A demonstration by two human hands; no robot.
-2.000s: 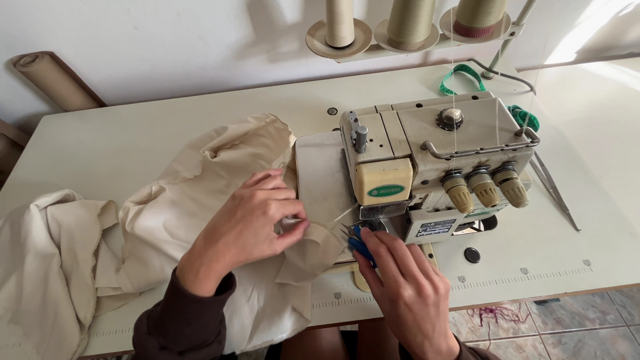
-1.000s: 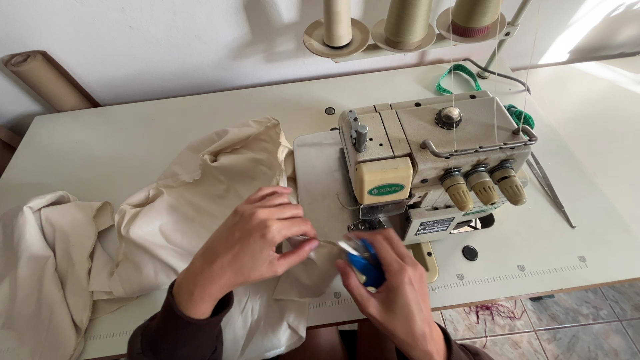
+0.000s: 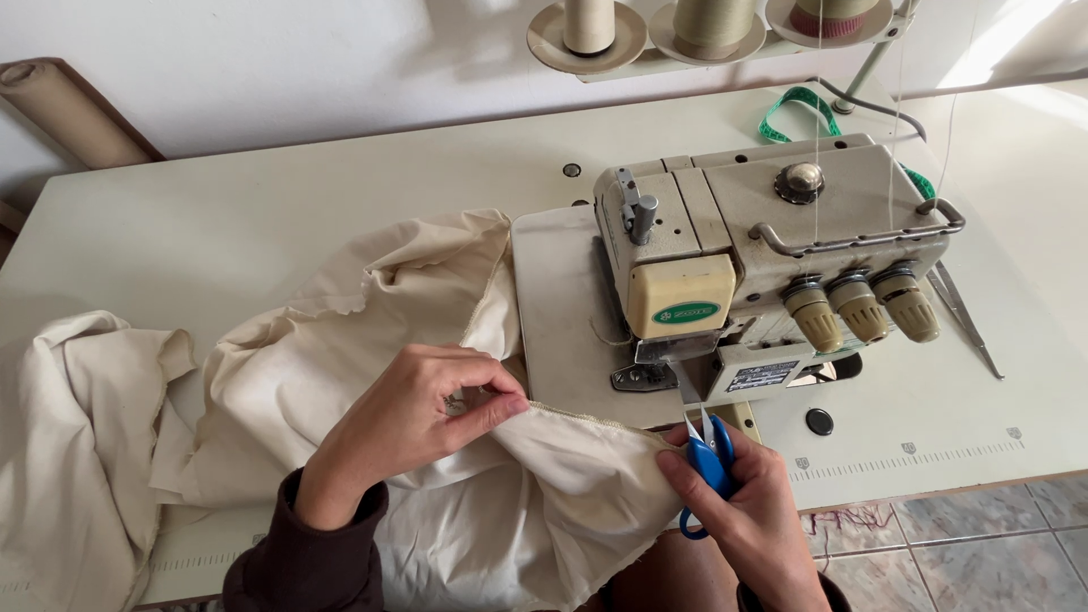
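Cream fabric [image 3: 340, 365] with an overlocked edge lies in folds over the table's left side and hangs over its front. My left hand [image 3: 416, 416] pinches that edge between thumb and fingers. Farther right along the same edge, my right hand [image 3: 739, 501] grips the fabric with its thumb and finger and also holds blue-handled thread snips [image 3: 711, 459], their blades pointing up and apart. The stretch of edge between both hands is fairly straight. Just beyond it stands an overlock sewing machine [image 3: 765, 204], its presser foot [image 3: 646, 376] bare of fabric, with a loose thread beside it.
Thread cones [image 3: 588, 25] stand on a rack behind the machine. A green tape measure [image 3: 799, 98] lies at the back, metal tweezers [image 3: 969, 319] to the right. A brown roll [image 3: 72, 115] leans at far left. The white table's [image 3: 918, 463] front edge bears a printed scale.
The right hand has moved right and now grips the fabric edge along with the snips. The edge, bunched near the left hand before, is now spread between both hands.
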